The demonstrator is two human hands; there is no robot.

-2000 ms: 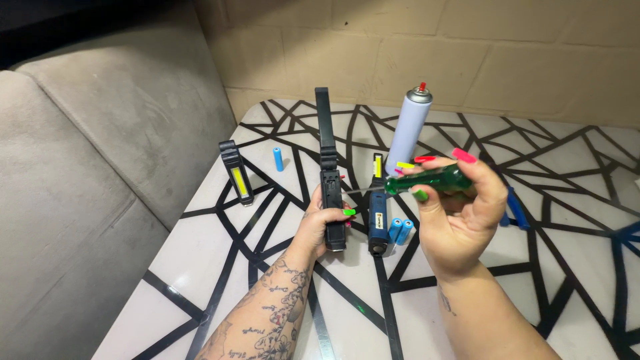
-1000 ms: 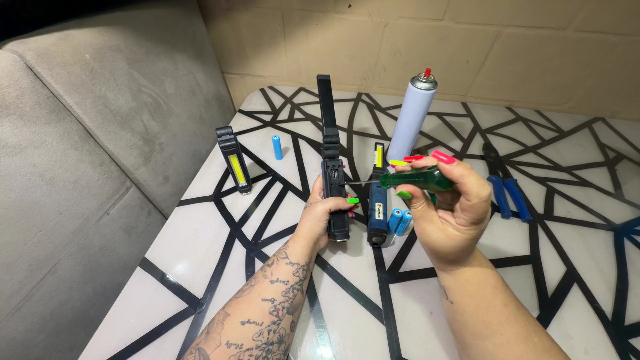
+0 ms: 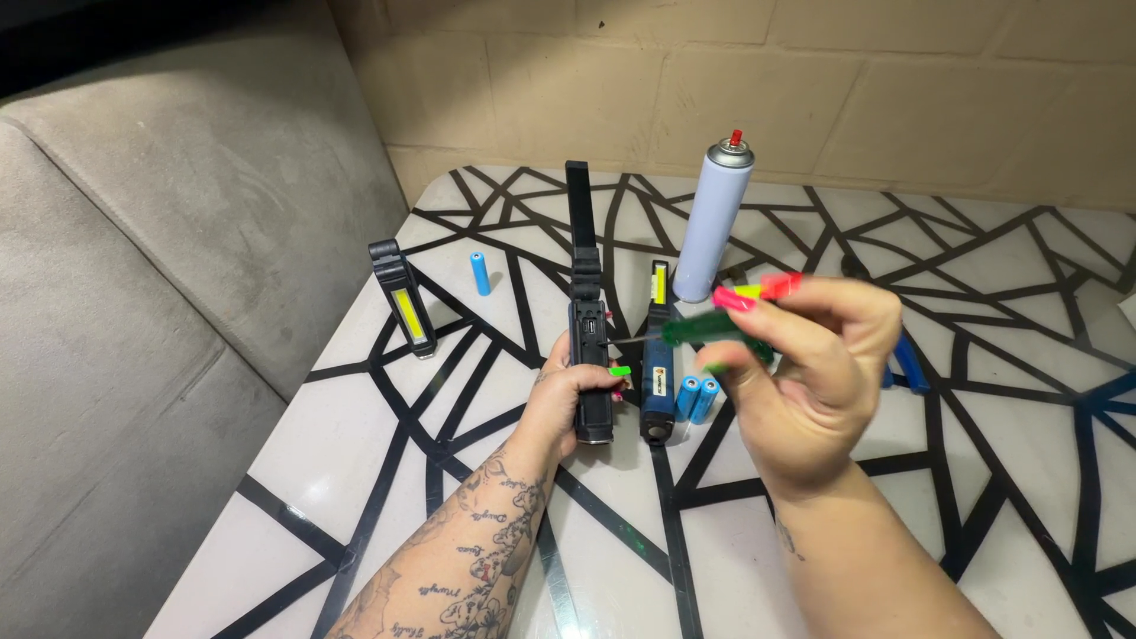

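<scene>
My left hand [image 3: 568, 395] grips the lower body of a black folding work light [image 3: 588, 333], its hinged part pointing up and away. In my right hand [image 3: 799, 373] is a screwdriver with a green handle [image 3: 710, 333], pinched between thumb and fingers. Its thin shaft points left, the tip at the right side of the light's body; whether it touches a screw cannot be told. Just right of the held light lies a blue and black work light [image 3: 658, 355] with a yellow strip and a label. Two blue cylindrical batteries [image 3: 697, 399] stand beside it.
Another black work light [image 3: 406, 306] and a blue battery [image 3: 480, 273] are at the left. A pale spray can [image 3: 714, 222] with a red nozzle stands behind. Blue-handled pliers [image 3: 907, 364] lie partly behind my right hand. A grey padded seat [image 3: 177, 266] borders the white, black-lined table [image 3: 568, 550].
My right hand, holding the screwdriver, keeps its place near the held light, with its fingers shifted on the handle. The view has moved slightly. My left hand still holds the light.
</scene>
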